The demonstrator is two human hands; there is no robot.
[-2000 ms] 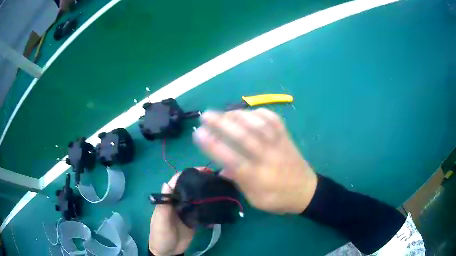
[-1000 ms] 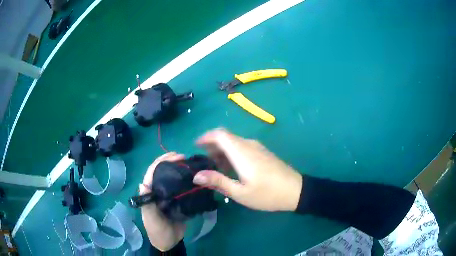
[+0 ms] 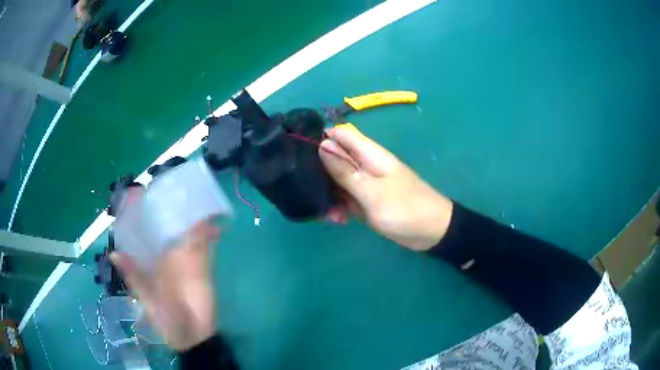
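Note:
My right hand (image 3: 394,195) grips a black housing unit (image 3: 286,166) at its right side, above the bench, with thin red lead wires along its top under the fingers. My left hand (image 3: 174,289), blurred, holds a grey band (image 3: 174,209) that is also blurred. The band is apart from the held housing. Another black housing (image 3: 225,141) lies just behind and left of the held one, with a red lead ending in a white connector (image 3: 257,220). Diagonal cutters (image 3: 380,100) with yellow handles lie beyond my right hand, partly hidden by it.
More black housings (image 3: 123,194) lie at the left along the white rail (image 3: 326,52), partly hidden by the band and left hand. Loose grey bands (image 3: 119,329) lie at lower left. Beyond the rail is a green belt, with dark units (image 3: 113,45) and part of a person's hand at the far upper left.
My right hand has carried the housing up and away from me, towards the rail. My left hand has let go of the housing, moved left and taken hold of a grey band.

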